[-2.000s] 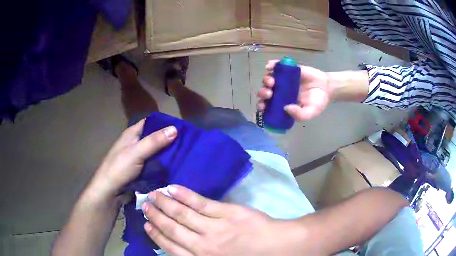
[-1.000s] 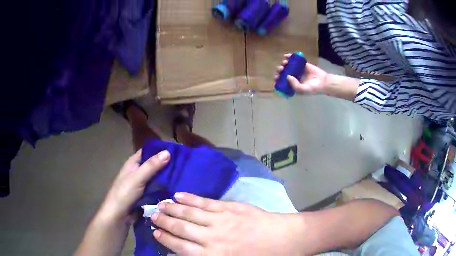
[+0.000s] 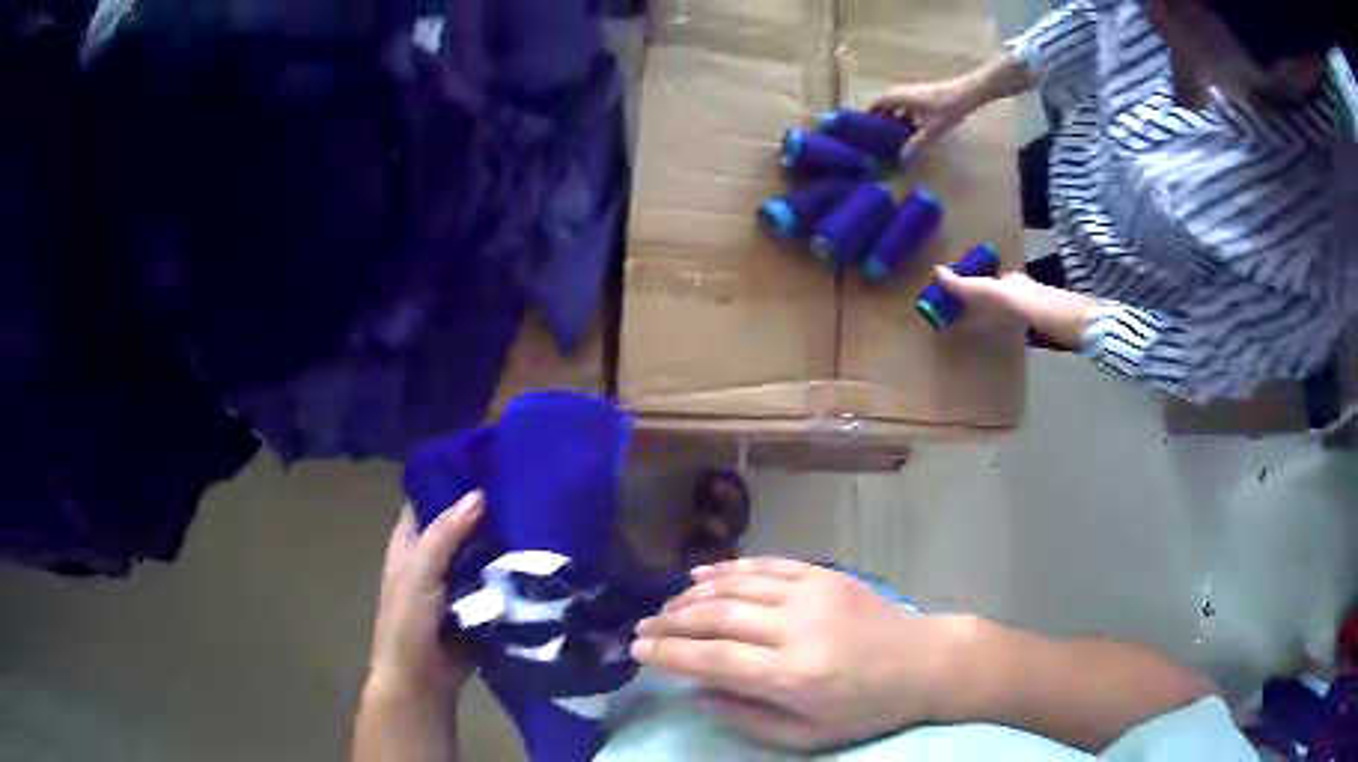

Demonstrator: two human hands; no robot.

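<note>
A bundle of bright violet-blue fabric pieces (image 3: 559, 476) is at the lower left of centre, with a dark band around its middle and several white flaps (image 3: 514, 593) showing. My left hand (image 3: 425, 596) holds the bundle from its left side, thumb on top; its other fingers are hidden behind the cloth. My right hand (image 3: 782, 648) lies to the right of the bundle, palm down, with its fingertips by the dark end of the bundle. Whether the fingertips touch or grip the cloth cannot be told.
A closed cardboard carton (image 3: 730, 343) stands ahead with several violet-blue thread cones (image 3: 852, 223) on it. A person in a striped shirt (image 3: 1191, 194) reaches over it, holding one cone (image 3: 958, 286). Dark purple cloth (image 3: 343, 253) hangs at the left. A sandalled foot shows below the carton.
The view has moved so the carton sits lower and more cones show. The bundle is turned, showing more white flaps, and my right hand has moved right, off them. The person's second hand now touches a cone.
</note>
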